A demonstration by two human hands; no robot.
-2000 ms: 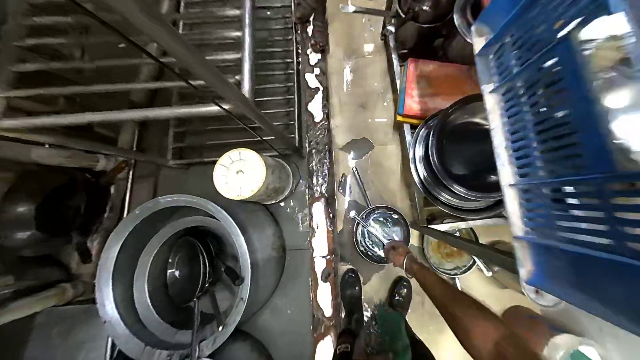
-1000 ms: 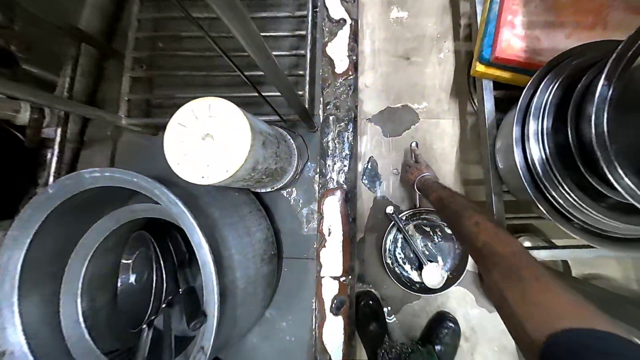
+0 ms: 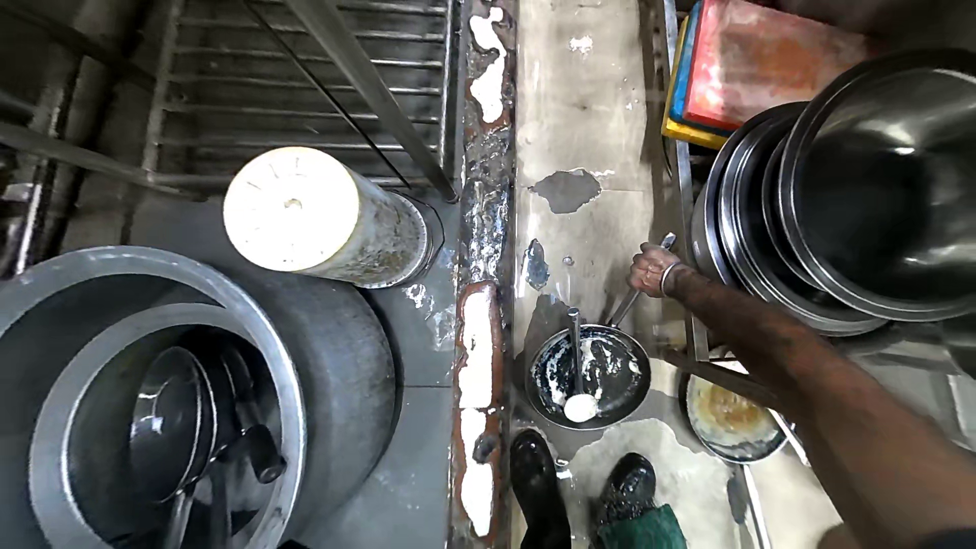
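Observation:
My right hand (image 3: 653,270) reaches in from the lower right and is closed around the metal handle of a dark frying pan (image 3: 624,375). The pan is on the wet floor just in front of my boots, with white residue smeared inside it. Lying in the pan is a ladle (image 3: 580,406) with a white-filled or white-coated bowl, its handle resting over the far rim. A second pan (image 3: 723,412) with brownish residue is to the right, partly behind my forearm. I do not see my left hand.
At left are a large aluminium pot (image 3: 328,358) holding a smaller pot and pans, and a white-topped cylindrical container (image 3: 293,210). A metal rack (image 3: 305,84) stands behind. On the right are stacked steel bowls (image 3: 877,183) and coloured boards (image 3: 762,61). A raised, worn ledge (image 3: 488,191) runs lengthwise.
My right hand was at the pan's rim, then beyond the pan; now it grips the handle, which points up and to the right. The view has shifted considerably.

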